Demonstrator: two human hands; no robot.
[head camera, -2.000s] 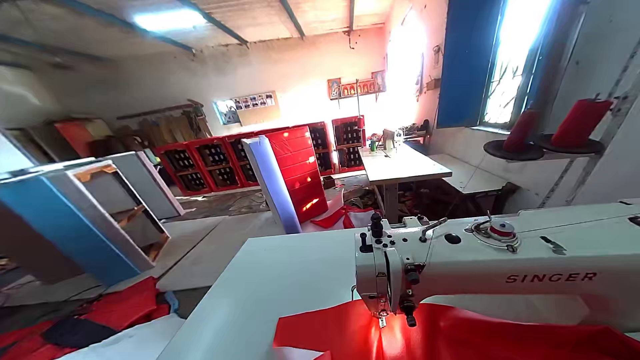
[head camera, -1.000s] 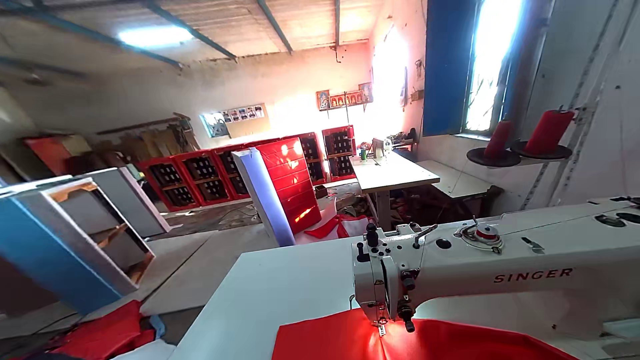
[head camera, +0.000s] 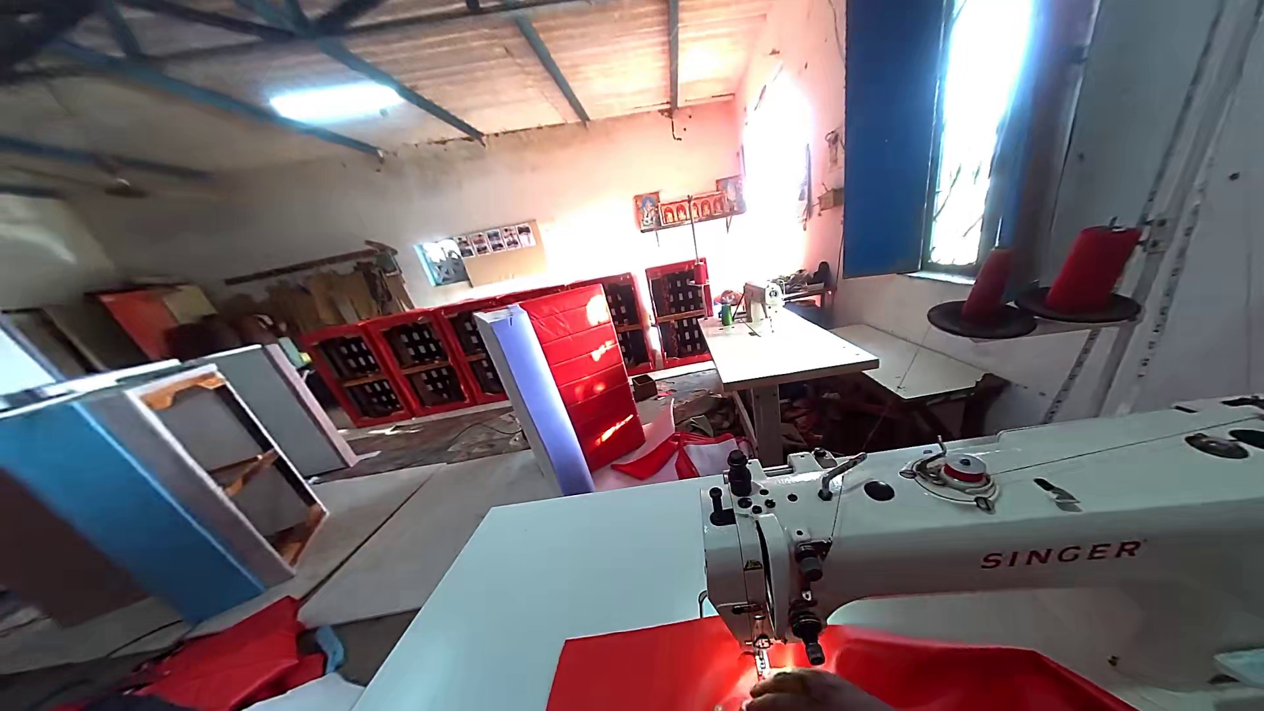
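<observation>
A white Singer sewing machine (head camera: 948, 533) stands on a white table (head camera: 533, 563). Red sheet material, perhaps leatherette, (head camera: 632, 667) lies under its needle and presser foot (head camera: 761, 657), lit by a lamp there, and spreads to both sides. Part of one hand (head camera: 815, 691) shows at the bottom edge, on the red material just in front of the presser foot. Which hand it is cannot be told, and its fingers are mostly cut off. A bobbin with red thread (head camera: 965, 468) sits on top of the machine.
Two red thread cones (head camera: 1091, 269) (head camera: 990, 286) stand at the right. Beyond the table are a red quilted panel (head camera: 585, 375), a second sewing table (head camera: 780, 351) and red-framed pieces (head camera: 360, 370). Blue and grey frames (head camera: 148, 494) and red material (head camera: 232, 657) lie at the left.
Part of a hand has come into view at the bottom edge by the presser foot; neither earlier frame shows it. The red material remains under the needle.
</observation>
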